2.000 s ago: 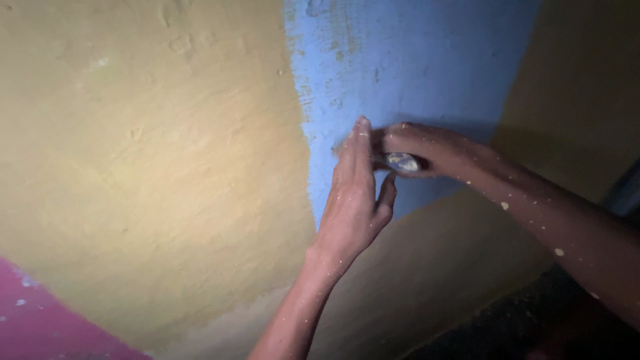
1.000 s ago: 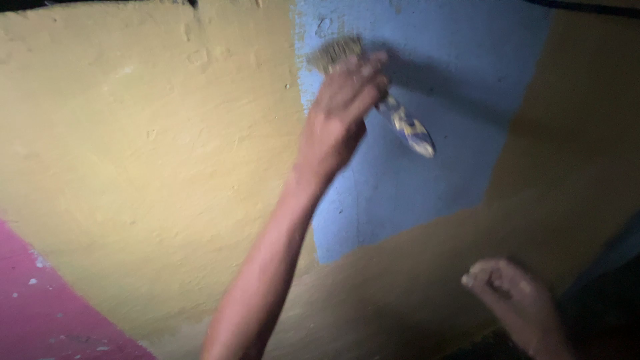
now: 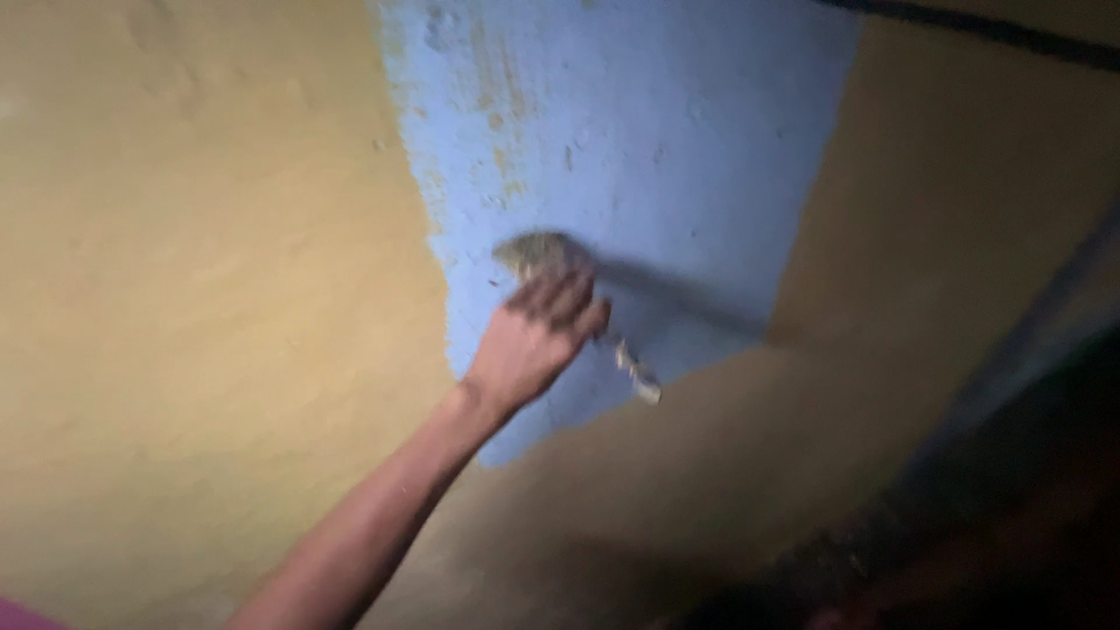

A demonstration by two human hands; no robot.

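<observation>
My left hand (image 3: 542, 337) grips a paintbrush (image 3: 646, 388) around its middle, the paint-spotted handle sticking out to the lower right and the broad bristles at the upper left. The bristles lie over the blue painted patch (image 3: 709, 166) of the wall; whether they touch it cannot be told. Streaks of yellow show through the blue above the brush. My right hand cannot be made out; only a dim, reddish blur shows in the dark lower right corner.
Yellow-ochre wall (image 3: 219, 262) surrounds the blue patch on both sides and below. A bit of pink paint (image 3: 26, 617) shows at the bottom left. A dark cable-like line (image 3: 980, 26) crosses the upper right. The lower right is in deep shadow.
Two seconds ago both hands were together at the brush; a second ago the right hand was apart at the lower right. The left hand with the brush has since moved down the blue patch.
</observation>
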